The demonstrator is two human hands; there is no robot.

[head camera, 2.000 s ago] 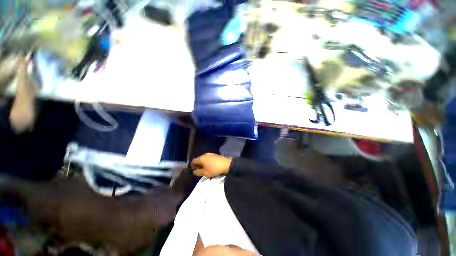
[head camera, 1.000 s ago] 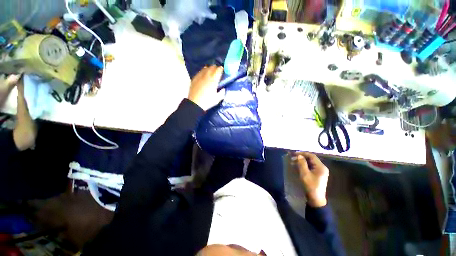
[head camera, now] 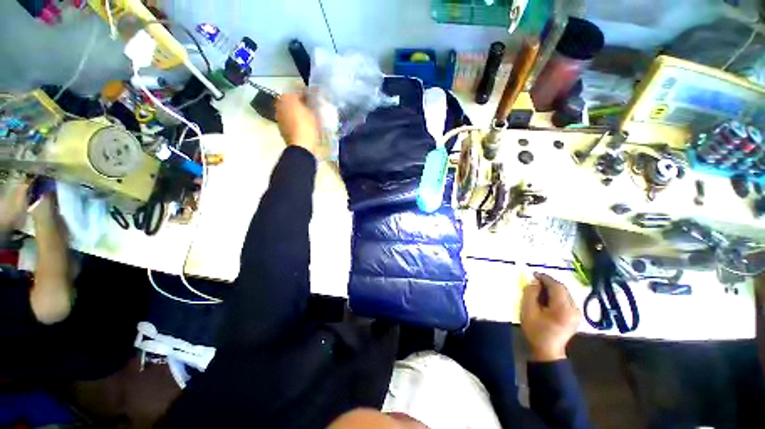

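My left hand (head camera: 300, 124) reaches far over the white table (head camera: 222, 243), its fingers at the left edge of a crinkly clear plastic bag (head camera: 351, 80). Whether they grip it cannot be told. The shiny navy quilted jacket piece (head camera: 407, 268) lies on the table in front of me, its lower end at the front edge. My right hand (head camera: 549, 317) is at the front edge, right of the jacket piece, with curled fingers. Whether it holds something small is unclear. Black-handled shears (head camera: 611, 297) lie right of it.
A turquoise oval item (head camera: 433, 180) is above the jacket piece. The cream sewing machine (head camera: 562, 176) spans the right side, with a bottle (head camera: 566, 63) behind. At left are a neighbour's arm (head camera: 50, 260), another machine (head camera: 105, 159) and a looping white cord (head camera: 201, 214).
My left hand has moved from the jacket piece forward to the bag. My right hand is now at the table edge, having been below it. The view has tilted up, showing more of the table's back.
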